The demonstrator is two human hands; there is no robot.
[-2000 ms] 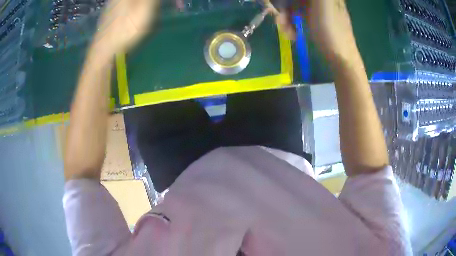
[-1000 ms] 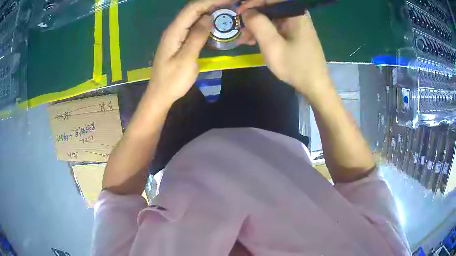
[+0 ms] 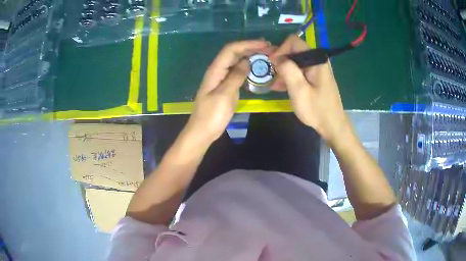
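A round component (image 3: pixel 261 70) with a white ring and a pale blue-grey centre sits over the round test fixture (image 3: pixel 258 89), whose lower rim shows beneath it. My left hand (image 3: pixel 220 84) holds the component's left edge with its fingers. My right hand (image 3: pixel 311 89) holds a black test probe (image 3: pixel 309 58) like a pen, its front end at the component's right edge. The exact probe tip is hidden by my fingers. A red probe wire (image 3: pixel 359 36) runs from the probe's rear over the green mat.
A clear blister tray (image 3: pixel 189 20) lies ahead with a red-dotted label (image 3: pixel 292 19). Side trays stand at left (image 3: pixel 25 61) and right (image 3: pixel 443 117). Yellow tape (image 3: pixel 153 61) and blue tape (image 3: pixel 320 25) mark the mat. Handwritten cardboard (image 3: pixel 107 158) is below left.
Both hands came together from apart, with the component and probe now over the fixture. Since one second ago the hands have kept nearly the same hold, while the whole view has shifted.
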